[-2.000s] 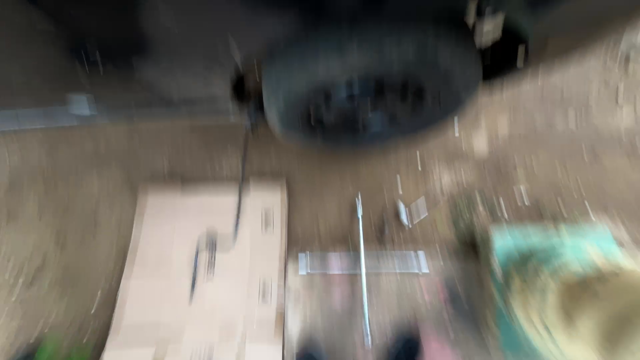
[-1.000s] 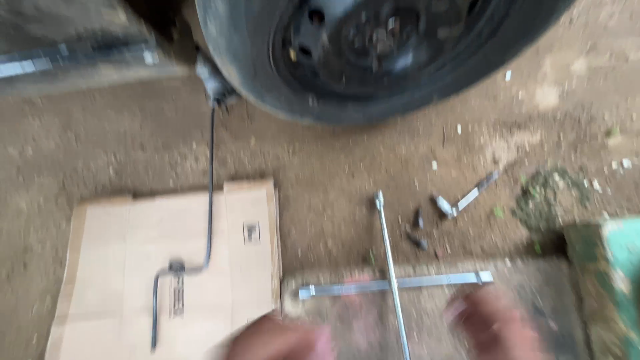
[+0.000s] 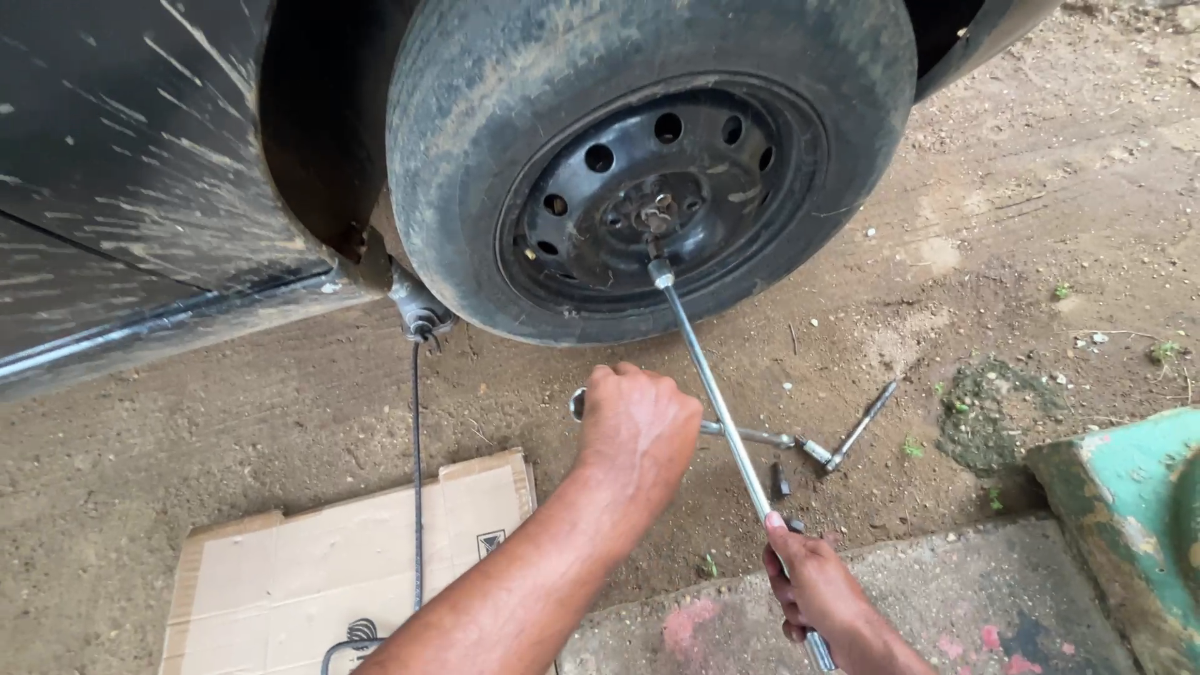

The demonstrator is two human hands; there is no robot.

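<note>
A chrome four-way lug wrench [image 3: 701,361] reaches from near my body up to the lower part of the hub of a black steel wheel [image 3: 670,202] with a dusty tyre. My left hand [image 3: 639,422] is closed around the wrench's cross arm, left of the crossing. My right hand [image 3: 811,586] grips the long shaft near its lower end. The wrench's far socket meets a bolt or nut at the wheel; the exact fit is hard to see. Dark lug bolts [image 3: 781,480] lie on the dirt by the shaft. Right of them rests a jointed metal socket handle [image 3: 861,427].
A jack [image 3: 418,305] stands under the car's sill, left of the tyre, with a dark crank rod [image 3: 417,469] running over flattened cardboard [image 3: 272,581]. A concrete slab [image 3: 966,581] and a green painted block [image 3: 1125,497] are at the lower right. The mud-splashed car body [image 3: 141,150] fills the upper left.
The lug wrench lay on the slab a second ago, with my hands over it. Now both hands hold it raised, with its far end at the wheel hub. The view has moved nearer the wheel.
</note>
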